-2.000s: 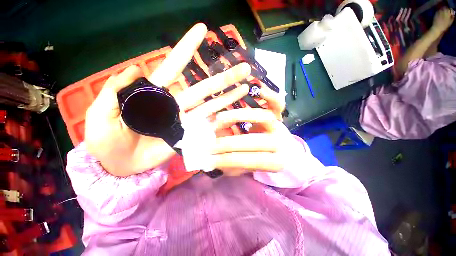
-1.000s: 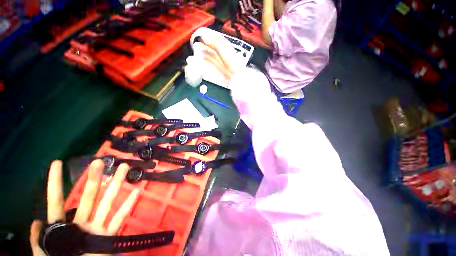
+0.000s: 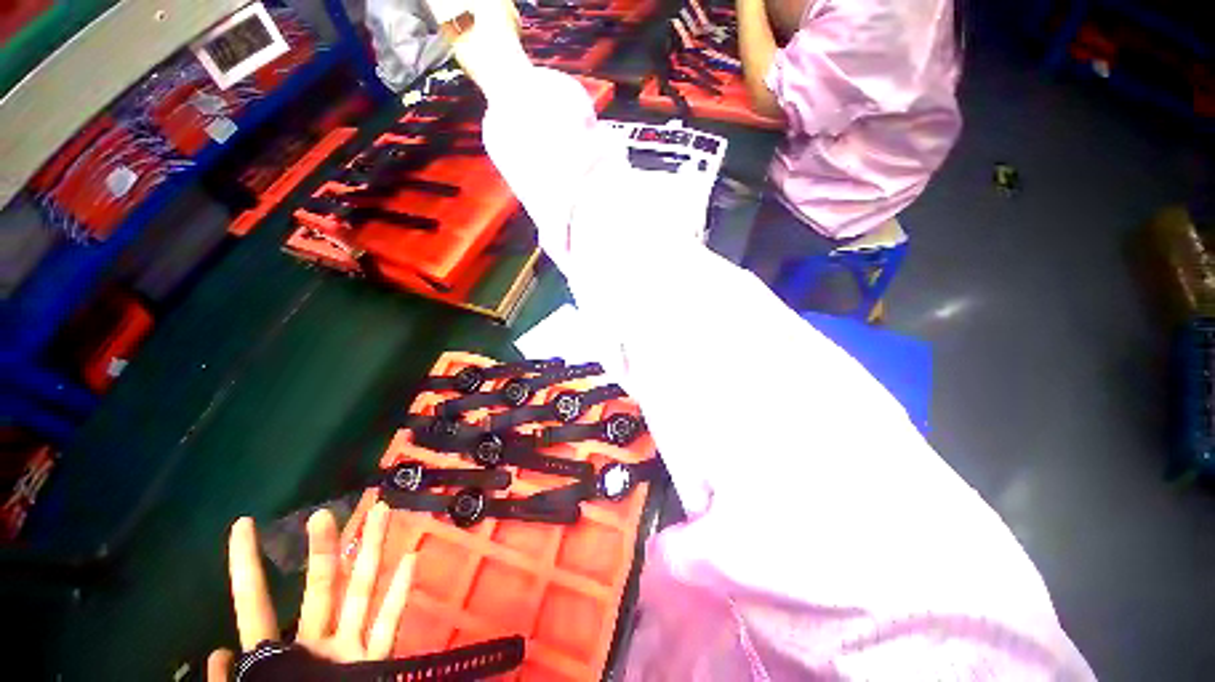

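My left hand [image 3: 324,613] is palm up at the bottom left, cut off by the lower edge, with its fingers spread. A smartwatch [image 3: 273,662] lies across its palm, and the black strap stretches right over the orange-red compartment tray [image 3: 573,600]. Several more watches [image 3: 468,505] lie in rows in the tray's far part, case backs with pale rings up. The near pockets that show hold nothing. My right hand [image 3: 482,19] is far out at the top edge, partly cut off and small. Whether it holds anything cannot be told.
Stacked trays with dark watches [image 3: 433,220] stand farther along the green mat [image 3: 240,400]. A white box with buttons [image 3: 680,153] is partly behind my right sleeve. Another person in a pink smock [image 3: 873,120] is beyond it. Blue-framed shelves [image 3: 213,127] are at the upper left.
My right hand left my left hand, passed over the white box and is now farther out at the top. My left hand still has the watch. The view has swung toward the bench's far end.
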